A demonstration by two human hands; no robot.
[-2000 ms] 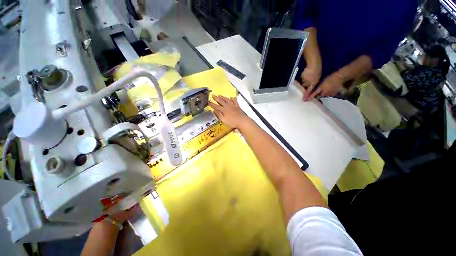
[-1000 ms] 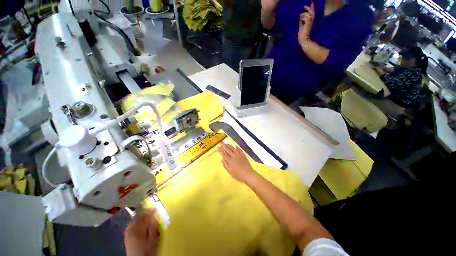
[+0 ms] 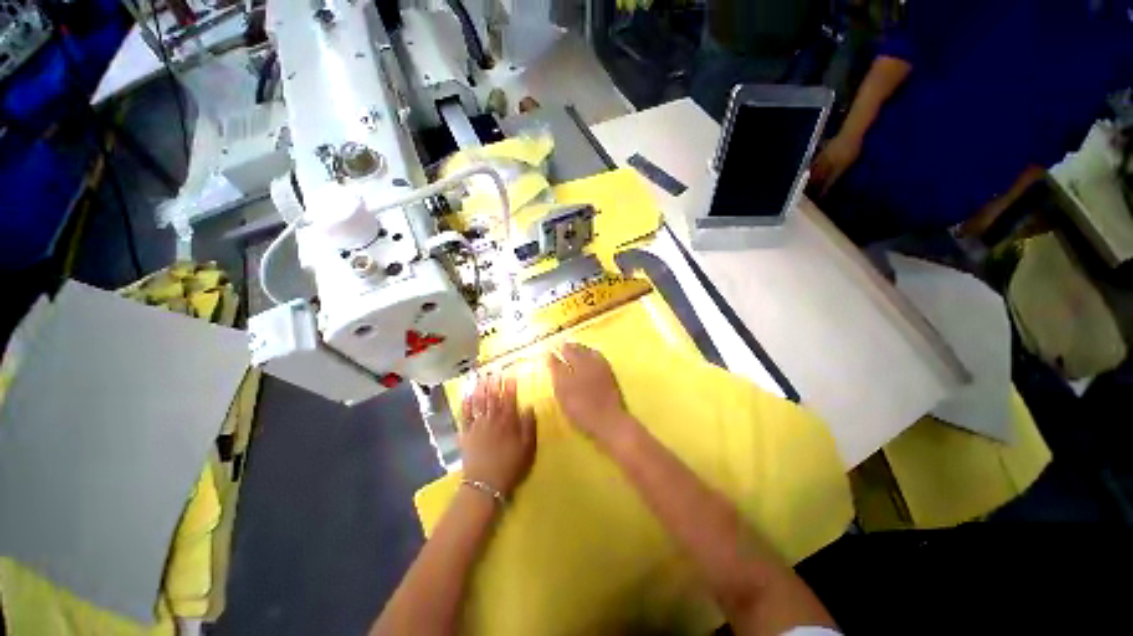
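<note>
The large yellow fabric panel [image 3: 733, 454] lies in front of the sewing machine [image 3: 385, 292], its far edge along the yellow marked guide [image 3: 584, 308]. My left hand [image 3: 497, 435] lies flat on the panel just right of the machine head, fingers pointing to the guide. My right hand [image 3: 588, 391] rests on the panel beside it, fingers bent, tips near the panel's far edge. Neither hand visibly grips the cloth. The small metal bracket [image 3: 568, 232] stands behind the guide. The white lamp [image 3: 497, 205] hangs over the needle area and the head hides the needle.
A screen [image 3: 760, 155] stands on the white table [image 3: 857, 360]. A flat grey sheet [image 3: 112, 435] lies on yellow pieces at left. More yellow pieces [image 3: 969, 460] are at right. A person in blue [image 3: 994, 99] stands behind the table. A smaller yellow piece [image 3: 615, 211] lies behind the bracket.
My left hand has moved from beside the machine head onto the panel. My right hand has drawn nearer to it. The view has shifted left, showing the grey sheet. The blue-clad person's raised hand is lowered.
</note>
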